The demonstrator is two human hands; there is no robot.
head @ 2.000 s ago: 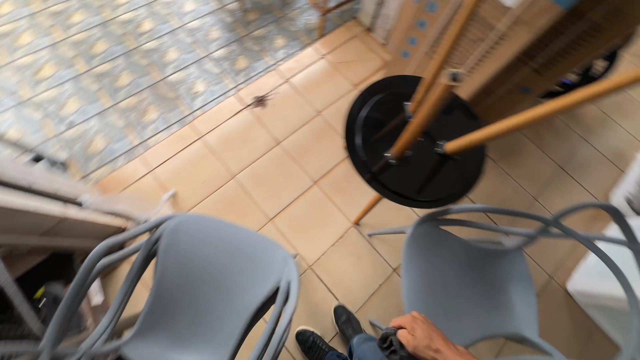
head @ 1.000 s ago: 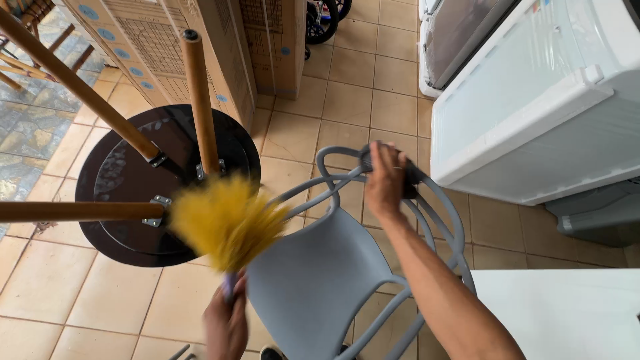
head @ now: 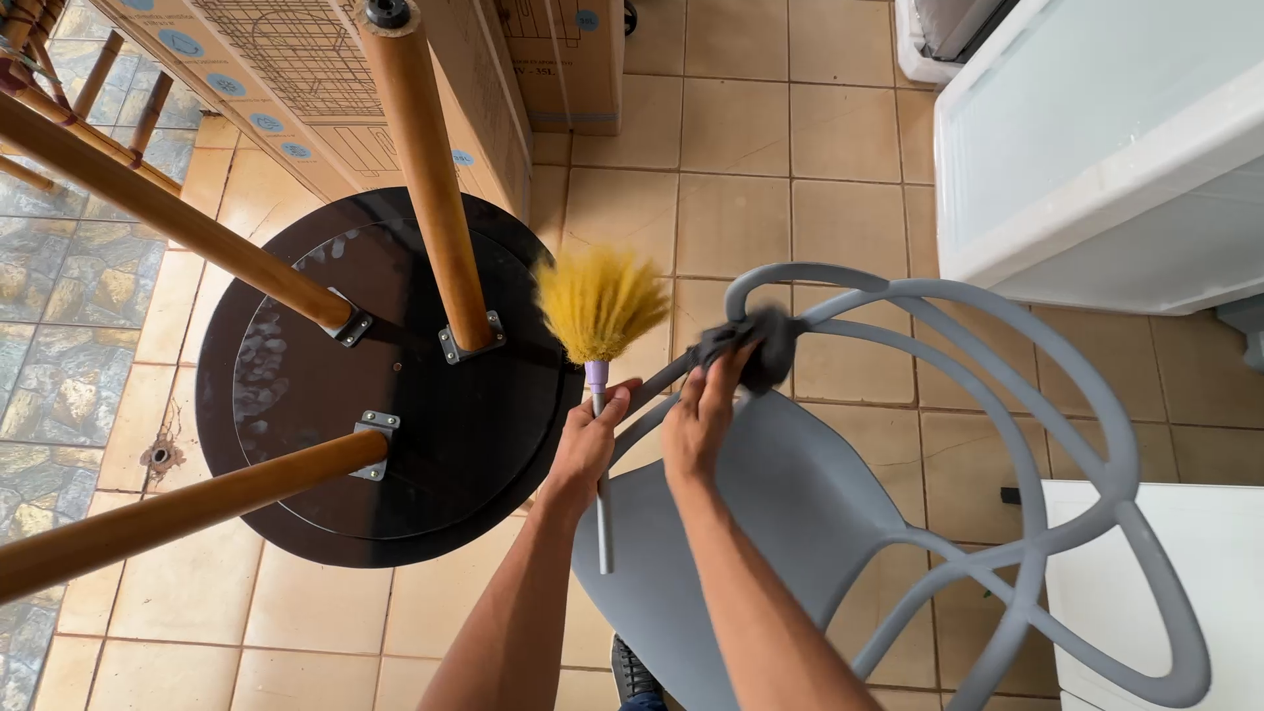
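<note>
My left hand [head: 590,439] grips the thin grey handle of a yellow-bristled duster [head: 600,301], bristles pointing up and away from me; it also lies close against the chair's tube, and whether it holds the tube I cannot tell. A dark cloth [head: 760,348], blurred, is in my right hand [head: 703,415], pressed on the curved back tubing of a grey plastic chair [head: 810,484]. The chair is tilted, its looped back frame spreading to the right. Left of the duster lies an upturned round black table [head: 326,444] with wooden legs.
Printed cardboard boxes [head: 296,89] stand behind the table. A white glass-topped appliance [head: 1047,128] is at the upper right, and a white surface [head: 1155,583] at the lower right. My shoe [head: 632,671] is on the tiled floor [head: 736,128]. Bamboo furniture [head: 99,99] shows at the upper left.
The camera view has shifted much since the oldest frame. The duster, held lower left a second ago, is now closer to my right hand. The cloth has moved along the chair's tubing.
</note>
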